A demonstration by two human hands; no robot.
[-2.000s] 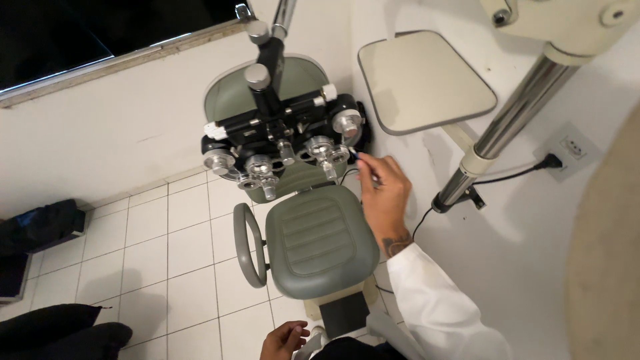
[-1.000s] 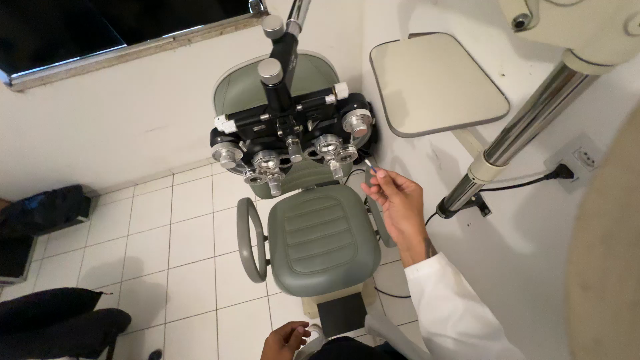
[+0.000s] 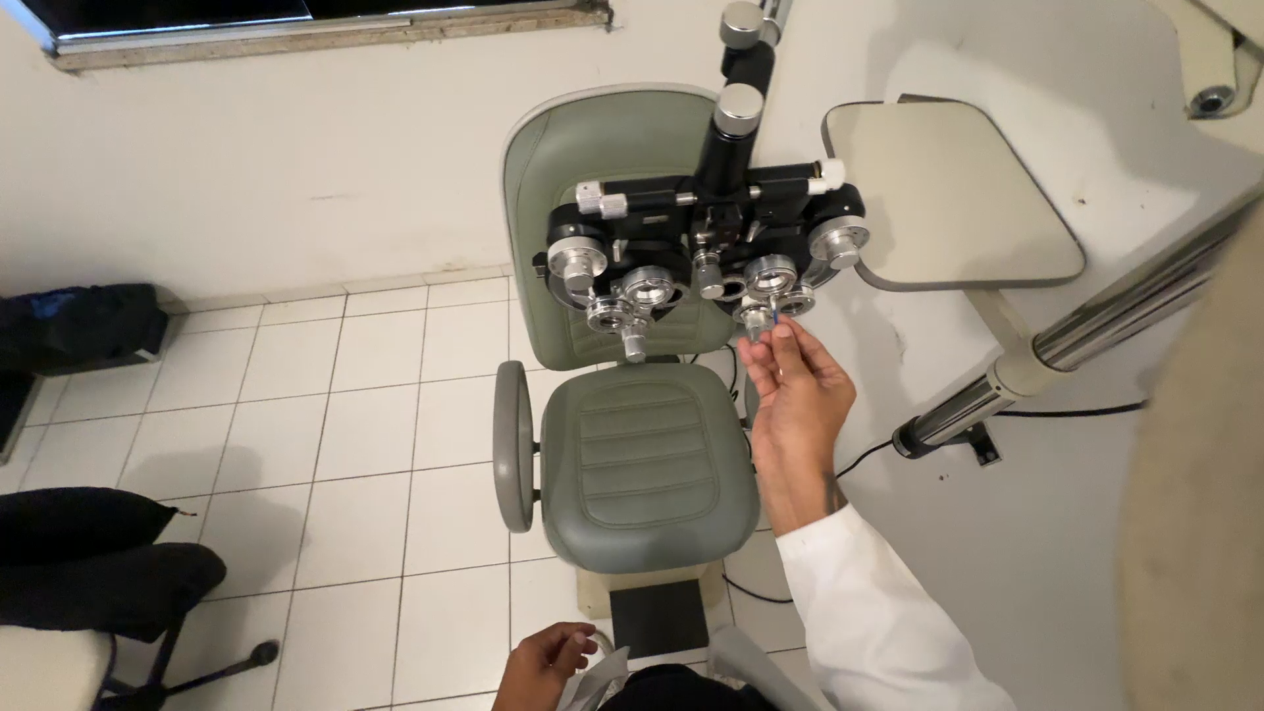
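Note:
A black and silver phoropter (image 3: 711,237) hangs on its arm in front of the green backrest of an examination chair (image 3: 647,464). My right hand (image 3: 798,395), in a white sleeve, reaches up to the phoropter's lower right side. Its thumb and forefinger pinch a small, thin object with a blue part (image 3: 776,318), close to the round lens rings and a silver knob; whether it touches them is unclear. My left hand (image 3: 548,664) is low at the bottom edge, fingers curled, beside a pale grey curved part; I cannot tell whether it holds anything.
A beige tray table (image 3: 953,197) is mounted at the right, near a chrome pole (image 3: 1106,306) with black cables. The chair's armrest (image 3: 513,444) is on its left side. Dark cloth lies over a wheeled seat (image 3: 99,563) at lower left; a black bag (image 3: 79,321) rests by the wall.
My right hand, which was lower and to the right of the phoropter one second ago, has moved back up to its lens rings. My left hand stays low.

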